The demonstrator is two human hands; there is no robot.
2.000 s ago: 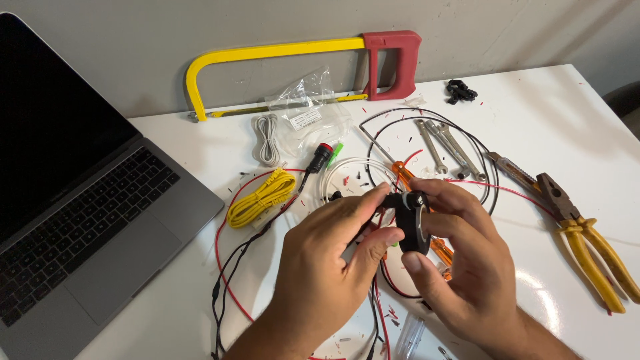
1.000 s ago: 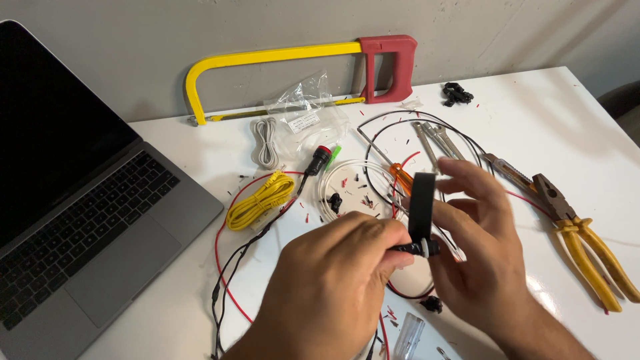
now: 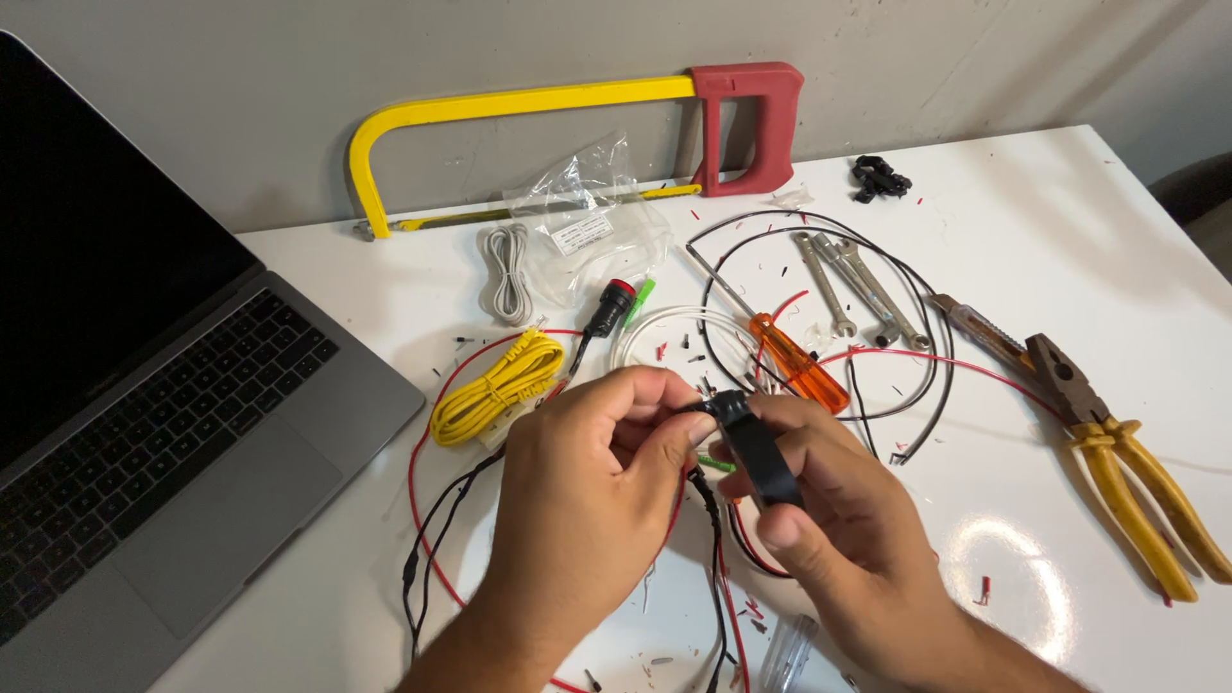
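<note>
Between my hands is a roll of black electrical tape [image 3: 760,452], seen edge-on and tilted. My right hand [image 3: 852,520] holds the roll between thumb and fingers. With thumb and forefinger, my left hand [image 3: 597,481] pinches a dark piece at the roll's upper left edge; whether that is the tape's end or a wire is hard to tell. Black and red wires [image 3: 717,558] run down the table just below the hands. A black indicator lamp with a red cap [image 3: 610,306] lies beyond my left hand, beside a green piece [image 3: 639,300].
An open laptop [image 3: 241,462] fills the left. A hacksaw [image 3: 539,99] leans on the wall behind a plastic bag [image 3: 597,241]. Yellow cable [image 3: 496,385], an orange screwdriver [image 3: 799,364], wrenches [image 3: 857,284], a utility knife [image 3: 982,332] and yellow-handled pliers [image 3: 1121,462] lie around, among wire scraps.
The black roll has turned from upright to a slant between my hands. My left fingers have moved up with the dark piece, and my right thumb now rests at the roll's lower end.
</note>
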